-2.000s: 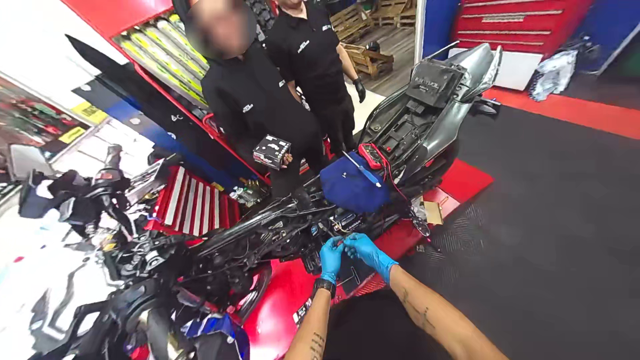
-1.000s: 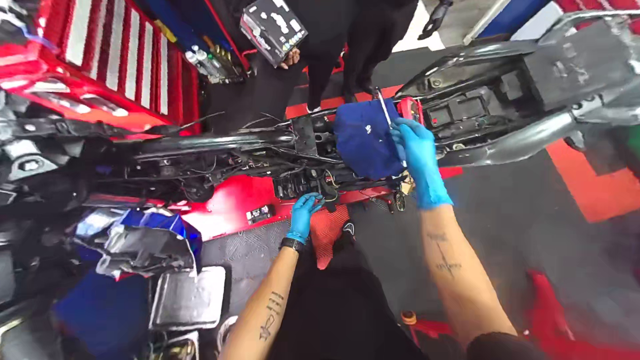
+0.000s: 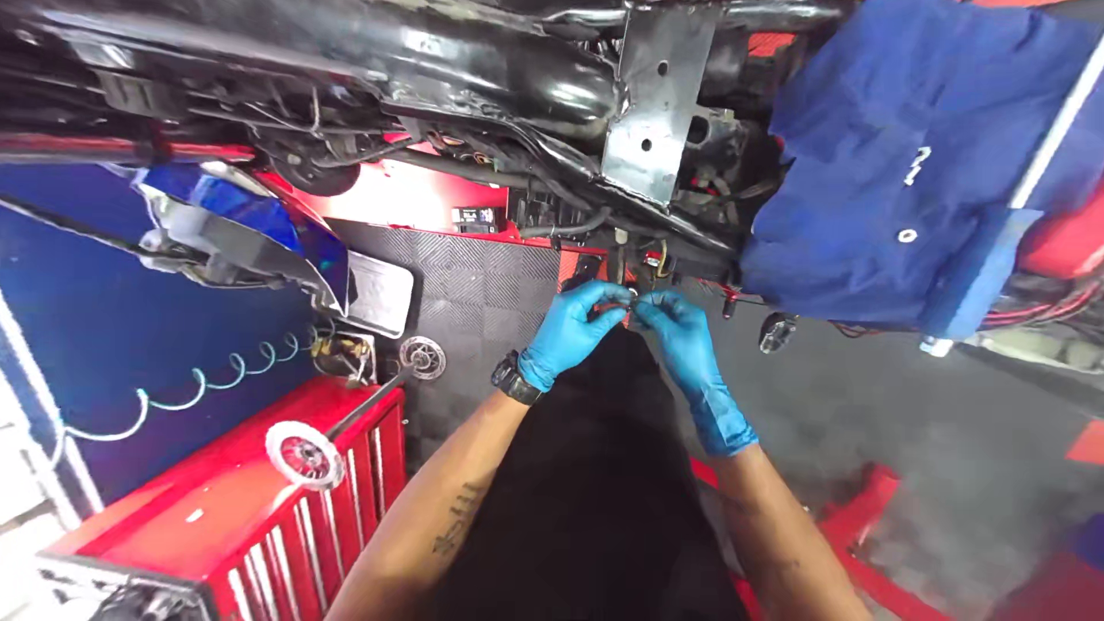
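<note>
In blue gloves, my left hand (image 3: 576,329) and my right hand (image 3: 681,335) meet fingertip to fingertip just below the motorcycle's black frame (image 3: 517,69). Both pinch something small and thin, perhaps a wire end; the fingers hide most of it. Right above them hang a small red and white connector (image 3: 653,258) and thin wires from the motorcycle. A blue cloth (image 3: 871,172) drapes over the frame at the upper right, with a small metal washer or nut (image 3: 906,235) and a blue-handled tool (image 3: 983,267) on it.
A red tool cabinet (image 3: 216,483) stands at lower left, with a rod bearing wheel-like discs (image 3: 304,455) over it. A metal tray (image 3: 379,295), a coiled hose (image 3: 177,405) and a blue fairing panel (image 3: 250,216) are nearby. Red stand legs (image 3: 862,517) lie on the floor at right.
My right hand has moved from the tool on the blue cloth to beside my left hand. The view is now much closer to the motorcycle, and the people standing behind it are out of sight.
</note>
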